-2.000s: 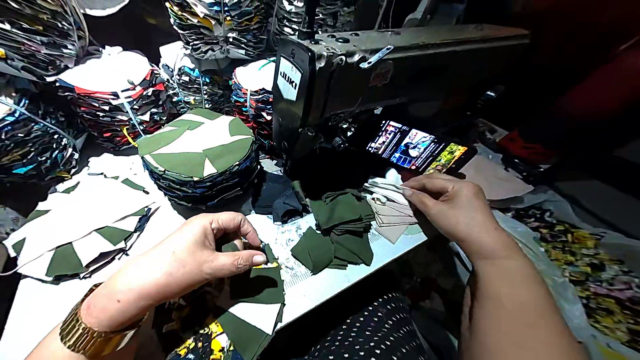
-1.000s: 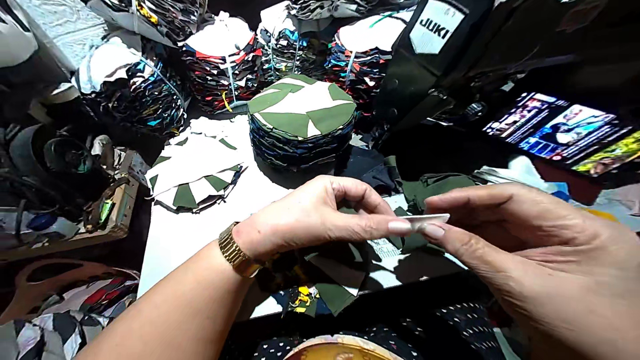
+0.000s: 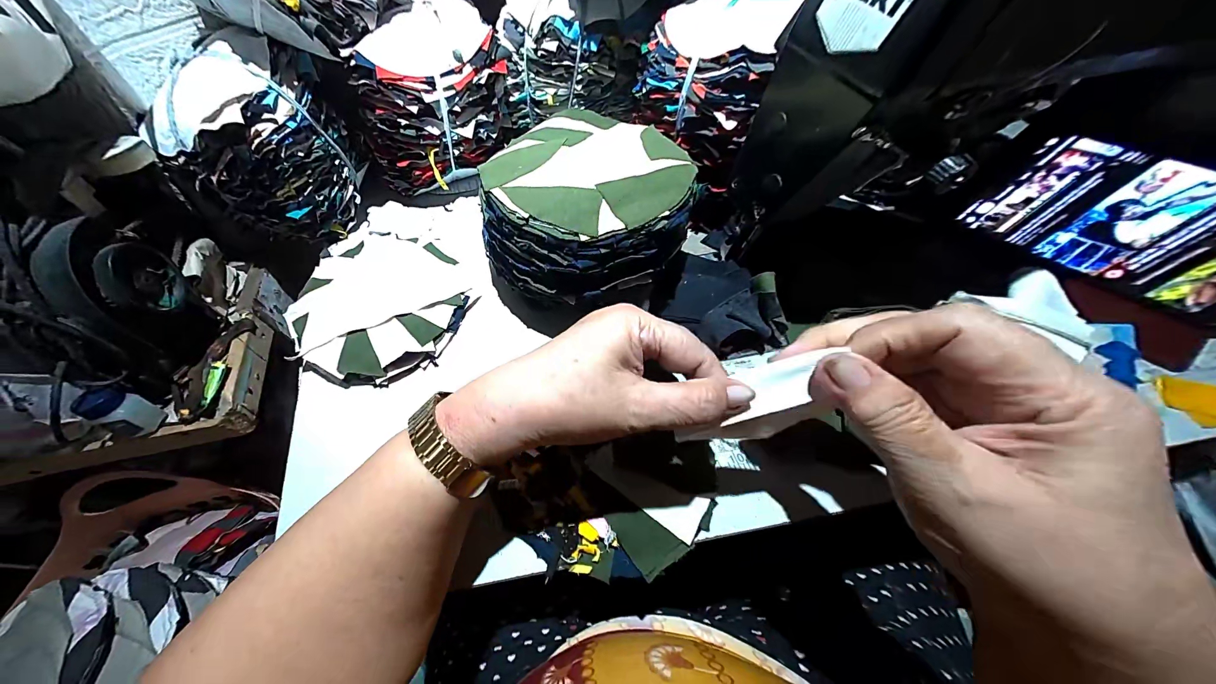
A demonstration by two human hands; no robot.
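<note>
Between my two hands is a small white fabric piece (image 3: 781, 391), its folded edge pinched by both. My left hand (image 3: 617, 380), with a gold watch at the wrist, grips its left end between thumb and forefinger. On its right end my right hand (image 3: 988, 427) closes thumb and fingers. Beneath the hands, a green and white pieced fabric (image 3: 655, 522) hangs over the front edge of the white table (image 3: 332, 446). Beyond the hands stands a round stack of patchwork fabric discs (image 3: 589, 180), green and white on top. The far fingertips of my right hand are partly hidden.
A flatter patchwork pile (image 3: 380, 304) lies on the left of the table. Tied fabric stacks (image 3: 427, 104) line the back. The dark sewing machine (image 3: 817, 114) and a lit phone (image 3: 1102, 218) are at the right. A wooden crate (image 3: 249, 366) and fabric-filled basket (image 3: 123, 503) stand left.
My hands were apart two seconds ago, the right at the small fabric pieces near the phone; now they are together on the white piece. The view has swung left and closer.
</note>
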